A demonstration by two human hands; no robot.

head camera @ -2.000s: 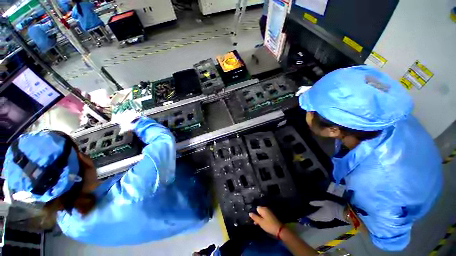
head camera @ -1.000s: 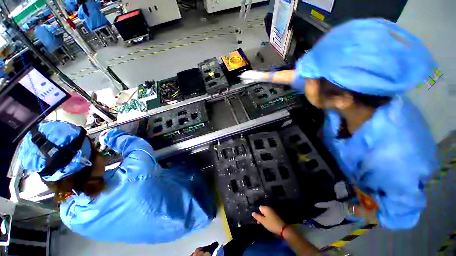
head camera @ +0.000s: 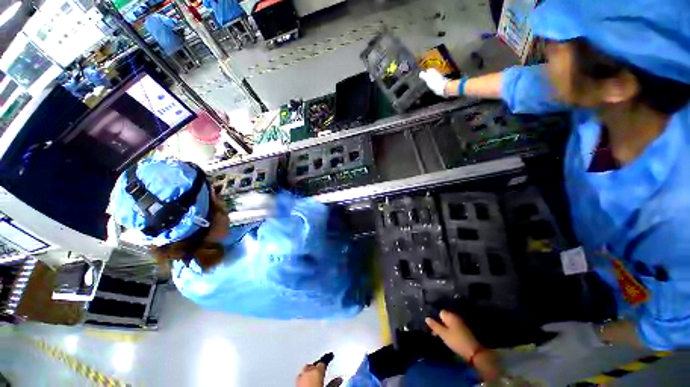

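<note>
A long dark wave-solder pallet (head camera: 415, 261) with rectangular cut-outs and small pins reaches towards me at lower centre. My right hand (head camera: 456, 338), bare with a red cord at the wrist, has its fingers curled on the pallet's near right part. A small dark piece shows at its fingertips; I cannot tell if it is loose. My left hand (head camera: 310, 375) is at the bottom edge, partly cut off, shut on a small black fitting (head camera: 326, 359). The pallet's near end is partly hidden by dark cloth and my hand.
More pallets (head camera: 478, 253) lie to the right. Conveyor rails (head camera: 424, 181) cross behind, with board-filled pallets (head camera: 331, 162). A coworker in blue (head camera: 265, 261) bends at left. Another at right holds up a pallet (head camera: 395, 72) with a gloved hand. A monitor (head camera: 125, 121) stands left.
The view has swung, shifting the scene right. The right coworker has reached to the back and lifted a pallet there. My hands keep their places at the pallet's near end.
</note>
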